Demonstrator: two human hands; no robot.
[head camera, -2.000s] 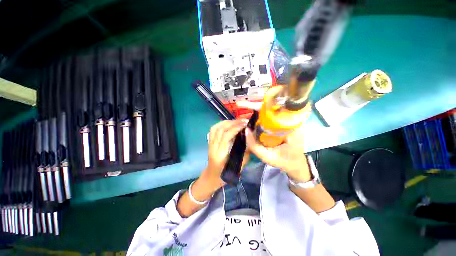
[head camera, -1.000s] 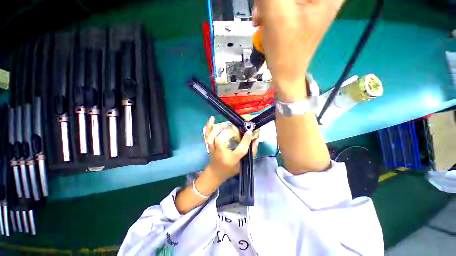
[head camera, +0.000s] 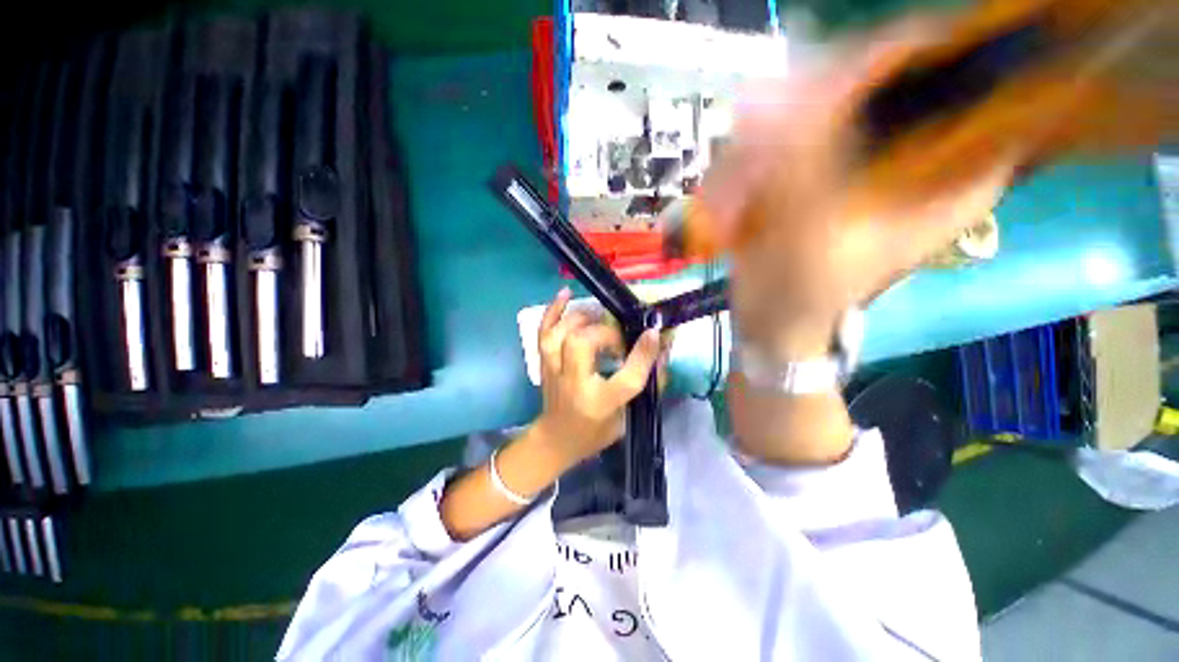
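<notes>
My left hand (head camera: 588, 375) holds a black folding leg assembly (head camera: 644, 440) at its round pivot, with my thumb by the joint. Its arms are spread in a Y shape: one points up-left, one points right and is partly hidden behind my right hand, one points down toward my body. My right hand (head camera: 828, 220) is raised, large and blurred, and holds the orange and black electric screwdriver (head camera: 1034, 78). The driver is blurred and cut off by the right edge. Its tip cannot be made out.
The screw feeder (head camera: 634, 117) stands behind the assembly, with a red base (head camera: 634, 254). A slotted black tray (head camera: 388, 233) with black-and-silver legs (head camera: 312, 285) lies at left. More legs lie further left. A black stool (head camera: 899, 433) and blue crates (head camera: 1021, 388) stand at right.
The leg assembly has opened from folded into a Y since the oldest frame. My right hand has moved from the feeder toward the camera with the screwdriver. The view has shifted slightly.
</notes>
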